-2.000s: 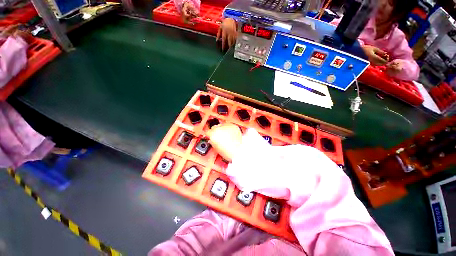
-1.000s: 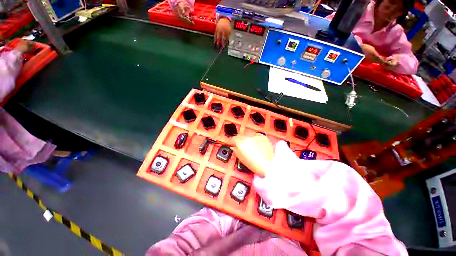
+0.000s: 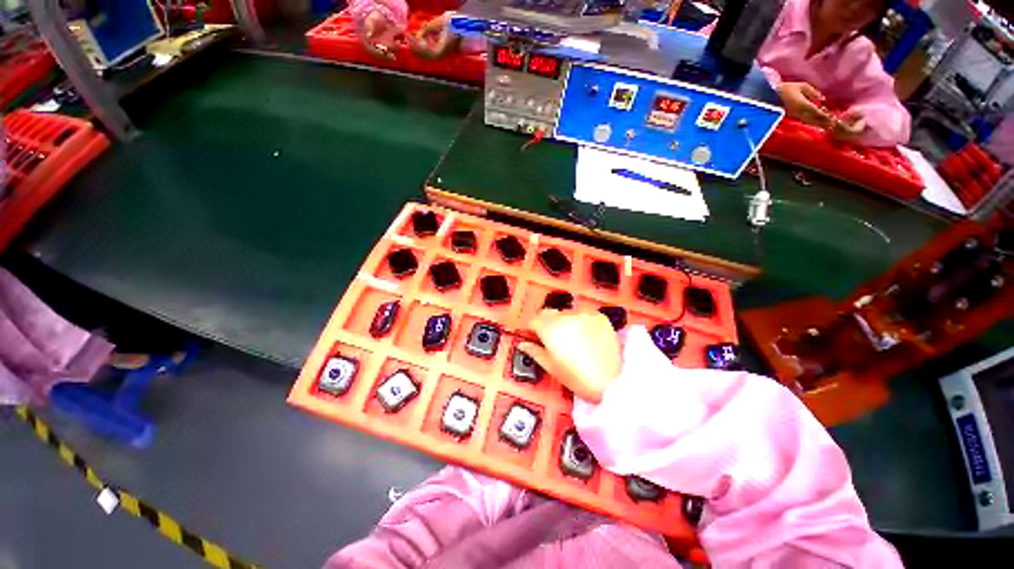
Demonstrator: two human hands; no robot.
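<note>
My right hand (image 3: 580, 351) reaches over the orange-red tray (image 3: 367, 420) from the right. Its fingertips are at a watch unit (image 3: 526, 362) lying grey back up in the third row; whether they grip it is hidden. Beside it lies another grey-backed unit (image 3: 483, 338). Further left, a unit (image 3: 437, 329) shows a lit dark face and one (image 3: 385, 319) is tilted. The near row holds units with round sensor windows upward (image 3: 460, 415); the far rows hold dark units (image 3: 510, 248). My left hand is not in view.
Behind the tray stand a grey power supply (image 3: 520, 93) and a blue control box (image 3: 664, 120), with a pen (image 3: 652, 180) on white paper (image 3: 600, 196). An orange-brown fixture (image 3: 823, 372) and a tester (image 3: 983, 436) stand right. Other people work across the bench.
My right hand has moved right along the third row. The second unit there, grey back up and then tilted, now shows its lit face. The leftmost unit is turned from its earlier grey-back-up pose.
</note>
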